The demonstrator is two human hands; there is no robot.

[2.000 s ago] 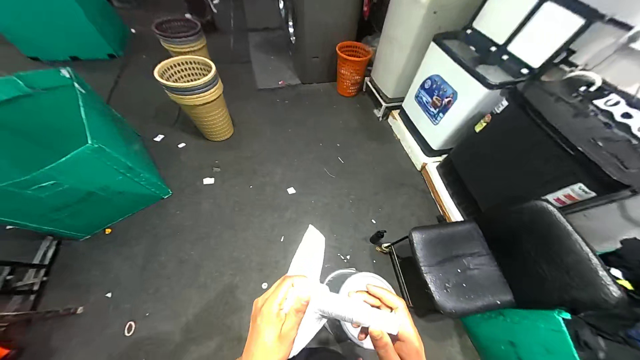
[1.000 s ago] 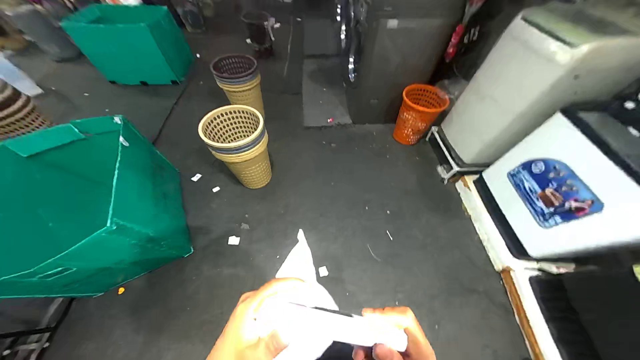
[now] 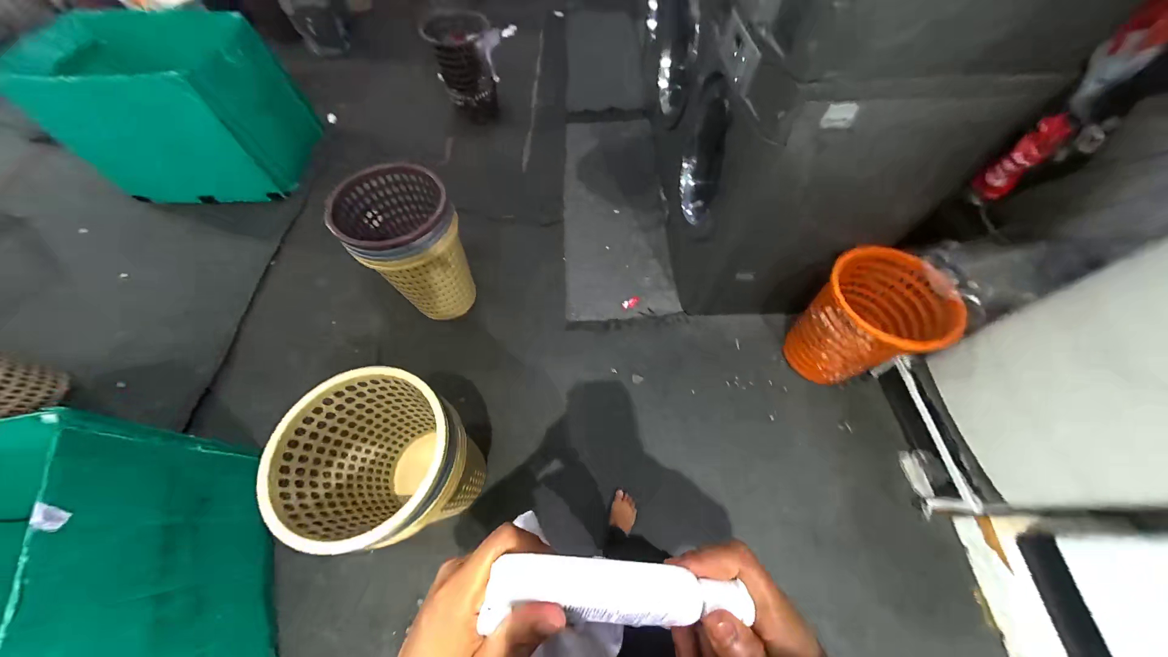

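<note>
A white plastic bottle (image 3: 593,589) lies sideways between my hands at the bottom of the view, with small print along its lower side. My left hand (image 3: 497,598) grips the bottle's wide end, thumb across the front. The fingers of my right hand (image 3: 744,598) are closed around its narrow white cap (image 3: 727,600). Below the bottle hangs something white, perhaps cloth or paper, partly hidden by my left hand. My bare foot (image 3: 623,511) shows on the dark floor beyond the bottle.
Stacked cream baskets (image 3: 351,461) stand ahead to the left, a brown-topped stack (image 3: 401,237) behind them. Green fabric bins (image 3: 137,538) are at the left. An orange basket (image 3: 871,315) stands right, beside a grey machine (image 3: 830,173). A dark basket (image 3: 461,64) stands farther back.
The view has swung and moved forward, so the baskets appear closer. The white sheet that stuck up beside my left hand is now mostly out of sight. Both hands stay on the bottle.
</note>
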